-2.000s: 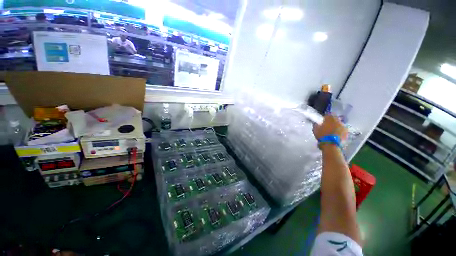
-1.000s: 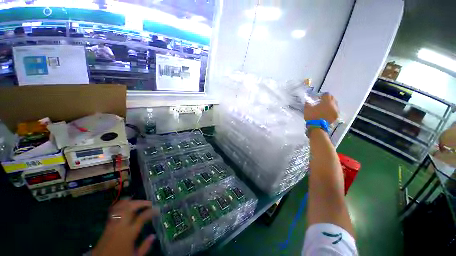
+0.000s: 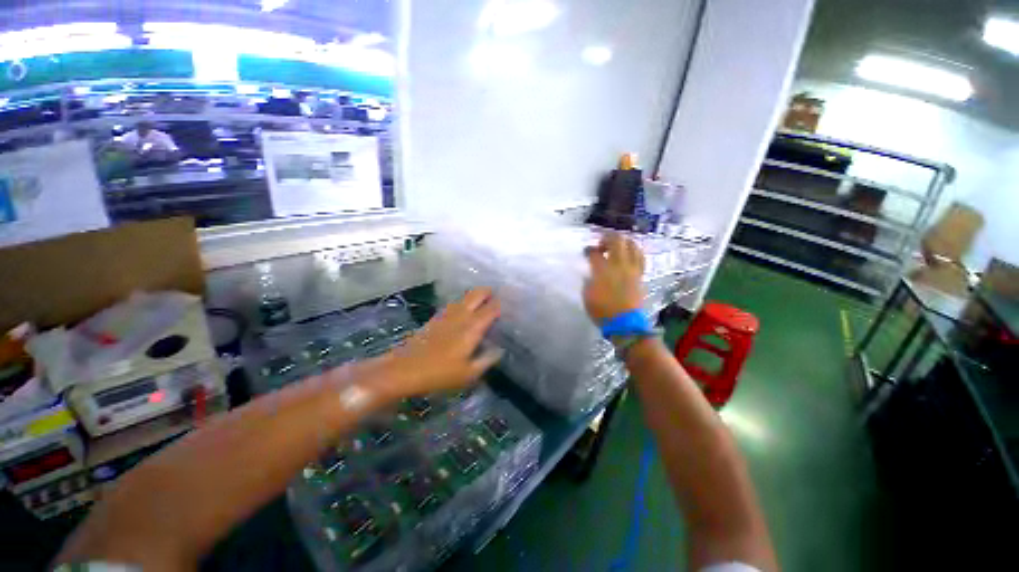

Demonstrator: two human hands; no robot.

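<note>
A tall stack of clear empty blister trays (image 3: 531, 318) stands at the right part of the bench. My right hand (image 3: 615, 277), with a blue wristband, is at the top right edge of the stack; its fingers look curled at a tray edge, but the grip is blurred. My left hand (image 3: 456, 341) is at the stack's left side, fingers apart; whether it touches a tray is unclear. Blister trays filled with green circuit boards (image 3: 419, 475) lie below my left forearm, which hides part of them.
The bench meter (image 3: 145, 391) and power supply (image 3: 43, 469) stand at left, with a brown cardboard flap (image 3: 112, 268) behind. A red stool (image 3: 717, 349) stands on the green floor at right. A shelf rack (image 3: 832, 212) and a dark cart (image 3: 961, 369) are further right.
The view has turned right. My left hand has come up from the lower left, across the filled trays, to the empty stack. My right hand has moved left and lower, onto the stack's edge.
</note>
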